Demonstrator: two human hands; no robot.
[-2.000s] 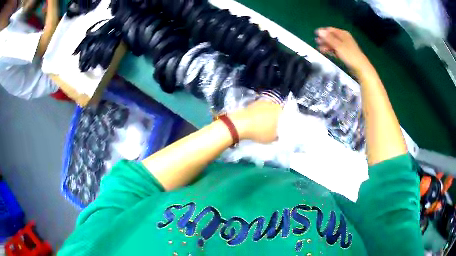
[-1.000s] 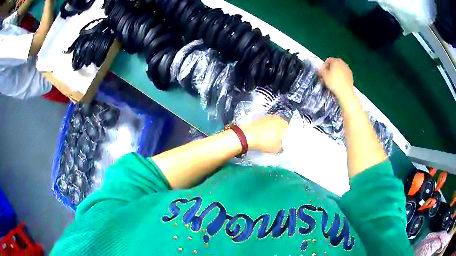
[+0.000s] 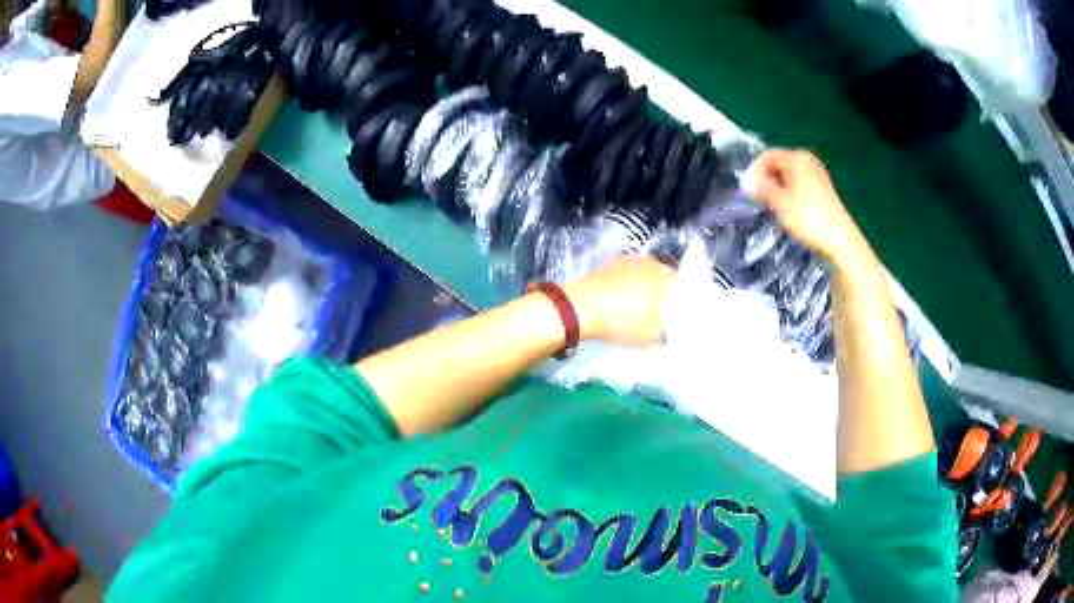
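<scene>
My left hand point(image 3: 630, 302), with a red band at the wrist, rests low on the pile of thin clear plastic bags point(image 3: 607, 363); its fingertips are hidden. My right hand point(image 3: 799, 198) is at the far edge of the bench, its fingers pinched on clear film at the end of the rows. Bagged black round units point(image 3: 766, 250) lie under shiny film between my hands. Unbagged matte black units point(image 3: 536, 77) stand in long rows beyond them. More bagged units point(image 3: 471, 151) lie in the nearer row. A white sheet point(image 3: 754, 389) lies below my hands.
A blue crate point(image 3: 119, 383) with bagged black units and clear film stands on the floor at left. A carton point(image 3: 177, 203) with black units is at the bench end, beside another person's arm point(image 3: 100, 59). Orange-and-black headphones point(image 3: 987, 471) are at lower right; a red crate point(image 3: 35, 554) is at lower left.
My right hand came down from above the far edge to the bagged row and now pinches film there. My left hand stays on the bag pile. The view shifted slightly.
</scene>
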